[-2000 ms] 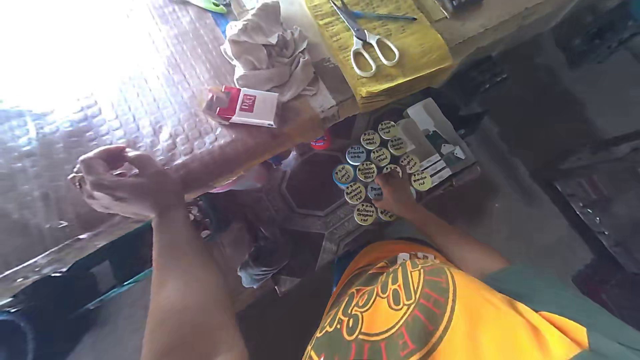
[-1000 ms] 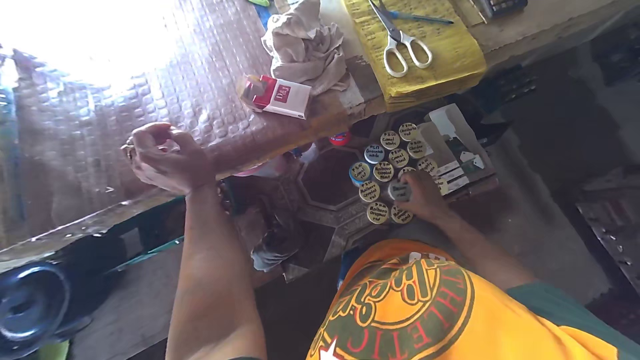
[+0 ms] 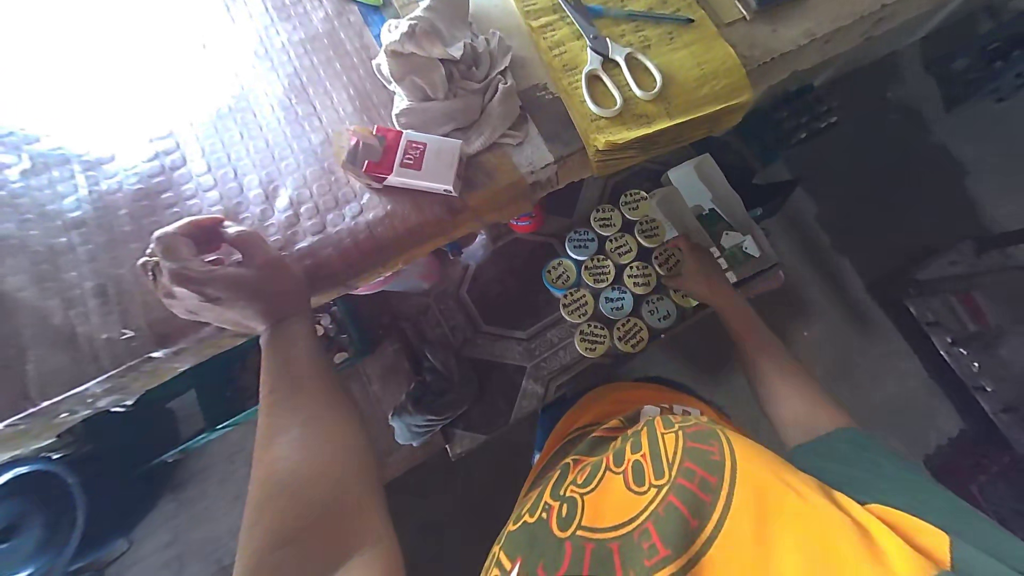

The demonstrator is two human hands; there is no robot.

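My left hand (image 3: pixel 212 276) is raised over the bubble-textured table cover, fingers curled and thumb near the index finger; whether something small is in it cannot be told. At the right, my right hand (image 3: pixel 700 272) has its fingertips at a round yellowish lid (image 3: pixel 666 259) with handwriting on it. This lid is among several round lids, mostly yellowish, such as one near the bottom (image 3: pixel 592 339). A grey lid (image 3: pixel 658 310) shows just below my fingers. The containers' sides are mostly hidden. An open cardboard box (image 3: pixel 704 208) lies beside my right hand.
A red and white cigarette pack (image 3: pixel 424 162) and a crumpled cloth (image 3: pixel 452 84) lie on the table cover (image 3: pixel 304 176). White-handled scissors (image 3: pixel 612 68) and a blue pen (image 3: pixel 640 14) rest on a yellow paper pad (image 3: pixel 680 96). A dark cloth (image 3: pixel 432 392) is below the table edge.
My right hand has moved up and right across the lids, from the grey lid to a yellowish one near the box. The grey lid, partly covered before, is now uncovered. My left hand stays curled above the table.
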